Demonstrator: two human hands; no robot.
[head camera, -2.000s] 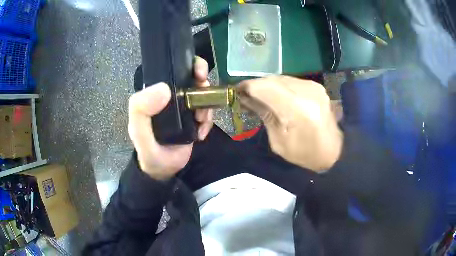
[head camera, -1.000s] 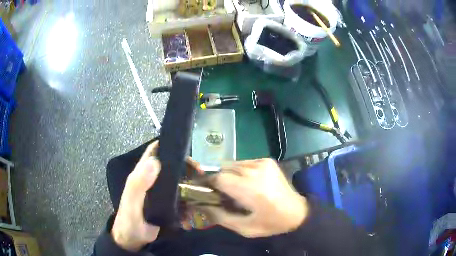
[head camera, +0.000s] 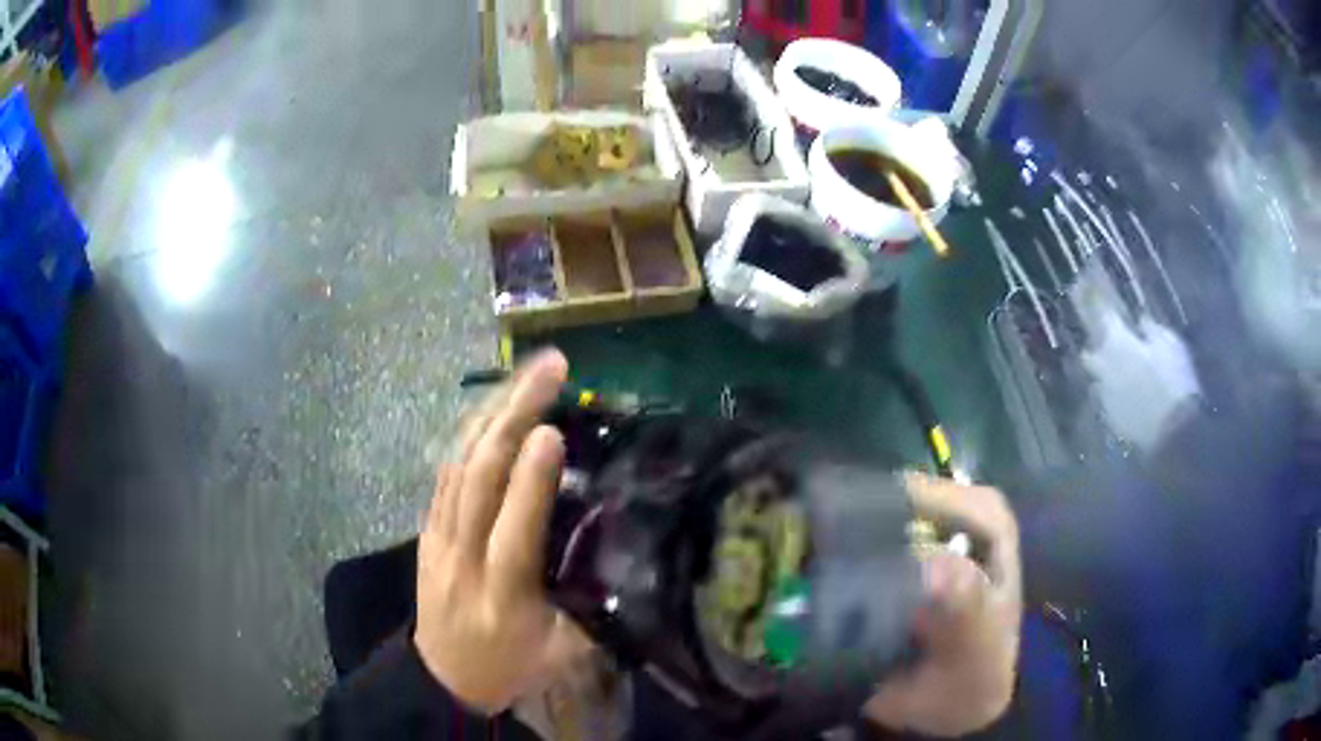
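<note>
The black lock panel housing (head camera: 638, 536) is held level over the lap, its open back facing up and blurred. A gold-coloured area (head camera: 746, 557) and a small green circuit board (head camera: 790, 620) show inside its right part. My left hand (head camera: 493, 565) is at the housing's left end, fingers raised along it. My right hand (head camera: 963, 623) is around the blurred grey right end. A small shiny gold and silver piece shows by its fingers; I cannot tell what it is.
On the green bench (head camera: 695, 362) stand a three-compartment parts box (head camera: 591, 307), a plastic-lined container (head camera: 790, 297), a grease tub (head camera: 869, 217) with a brush (head camera: 916, 210), another white bucket (head camera: 836, 73) and white boxes. Pliers (head camera: 927, 420) lie behind the right hand.
The housing has turned from upright and edge-on to lying across both hands, open back up. My right hand has moved right to its end. The view has tilted up towards the boxes.
</note>
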